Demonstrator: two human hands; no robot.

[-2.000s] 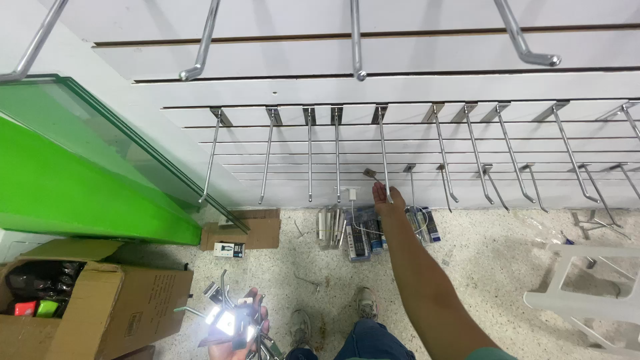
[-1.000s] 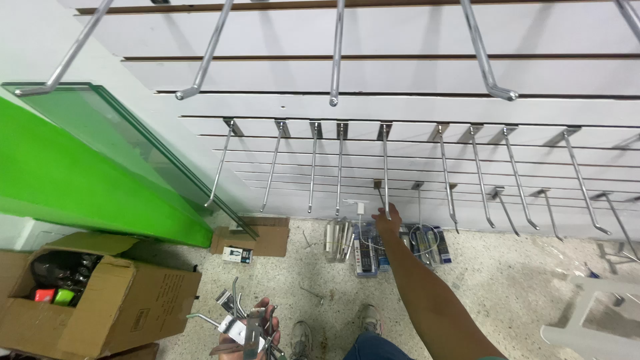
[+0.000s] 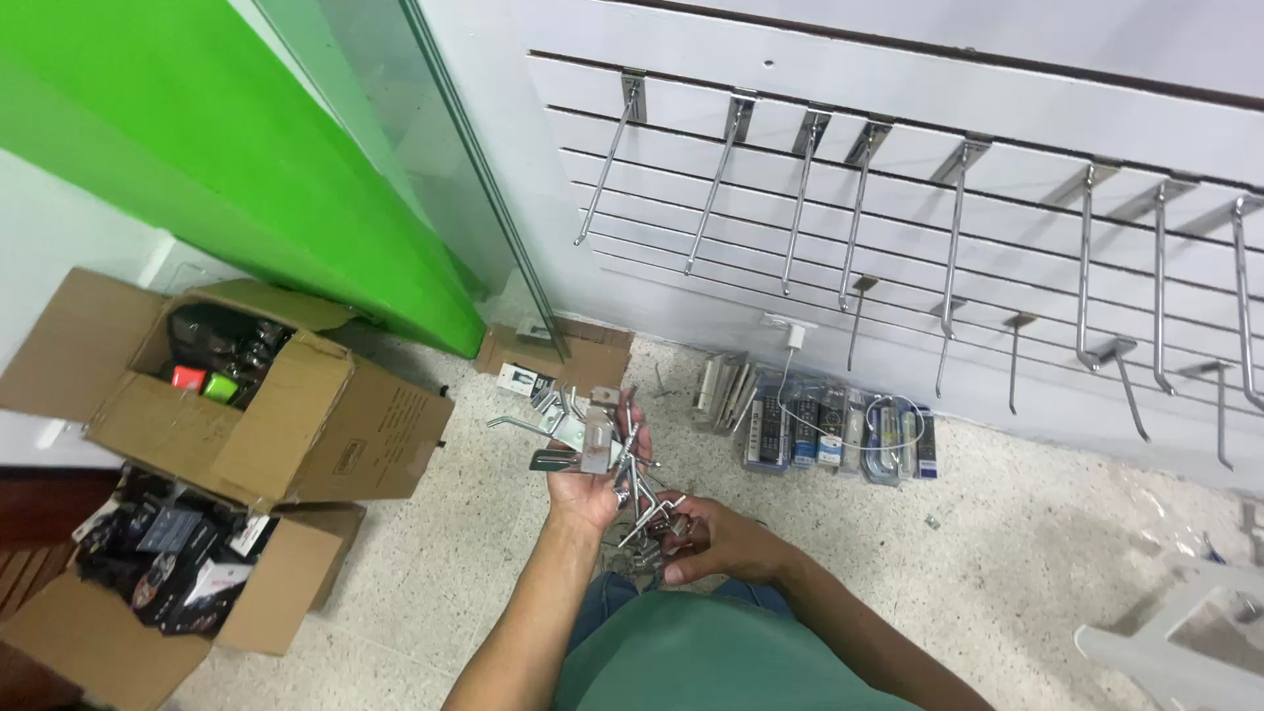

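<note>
In my left hand [image 3: 592, 489], palm up, lies a loose bundle of metal slatwall hooks [image 3: 583, 434] with flat back plates and bent rods. My right hand [image 3: 716, 541] is at the near end of the bundle, its fingers curled around some of the metal hooks [image 3: 660, 523]; how many it grips I cannot tell. Ahead, a row of chrome hooks [image 3: 797, 212] sticks out from the white slatwall panel [image 3: 780, 99], with more hooks [image 3: 1017, 365] on lower slots.
Packaged remote controls [image 3: 805, 430] and other packets lie on the floor by the wall, beneath a white plug [image 3: 796, 336] with a cable. Open cardboard boxes [image 3: 365, 444] stand at left, near a glass panel [image 3: 474, 168] and green column [image 3: 296, 168]. White plastic furniture [image 3: 1165, 617] is at right.
My right hand has come back from a lower hook on the slatwall to the bundle by my left hand. The view has swung a lot, showing more of the left side.
</note>
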